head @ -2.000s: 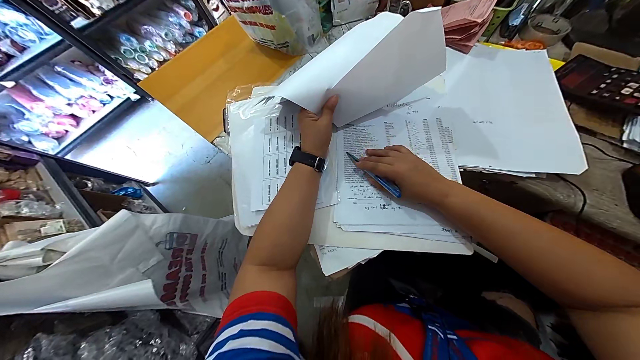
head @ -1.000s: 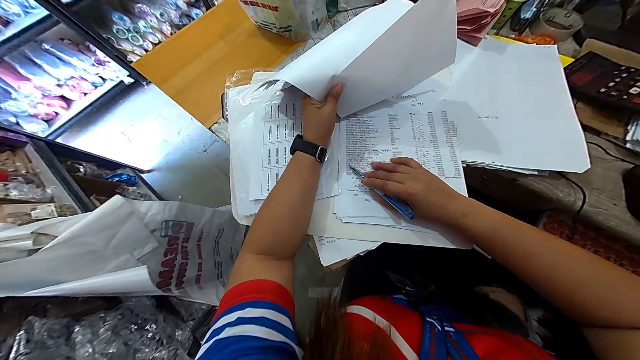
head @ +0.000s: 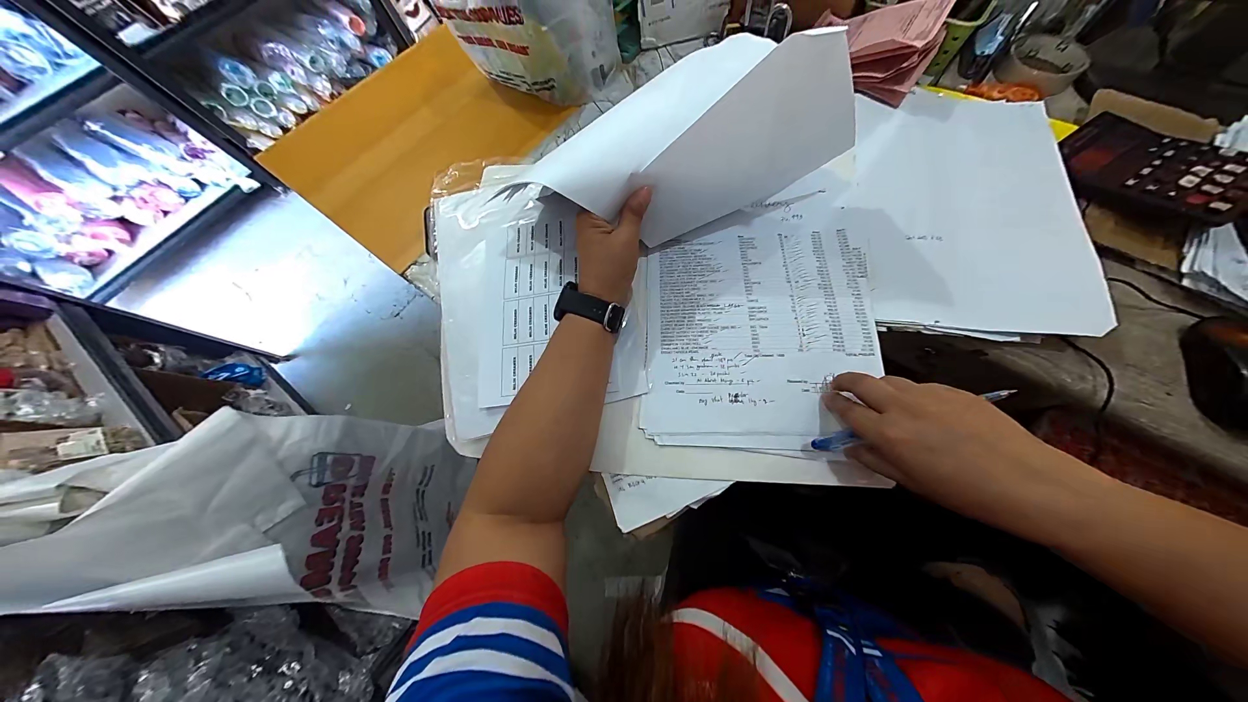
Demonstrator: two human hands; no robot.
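Note:
My left hand (head: 612, 244), with a black watch (head: 589, 307) on its wrist, grips lifted white sheets (head: 721, 127), the thumb on top and the sheets folded back. Below the raised sheets lies a printed list (head: 760, 322) with columns and handwriting. My right hand (head: 916, 429) rests at the lower right corner of the list and holds a blue pen (head: 835, 441) under its fingers; one pen end points left, the other shows at the right. The stack lies on a cream folder (head: 624, 444). A sheet with a printed grid (head: 526, 292) lies left of my left wrist.
White papers (head: 985, 224) lie to the right, beside a large calculator (head: 1160, 166) and a black cord (head: 1107, 390). Pink slips (head: 892, 44) and a plastic bag (head: 536, 44) stand at the back. A yellow-orange board (head: 419, 136) is at the left, above a printed white bag (head: 244, 517).
My right hand has moved down and right, from the middle of the list to its lower right corner, with the pen. My left hand still holds up the sheets.

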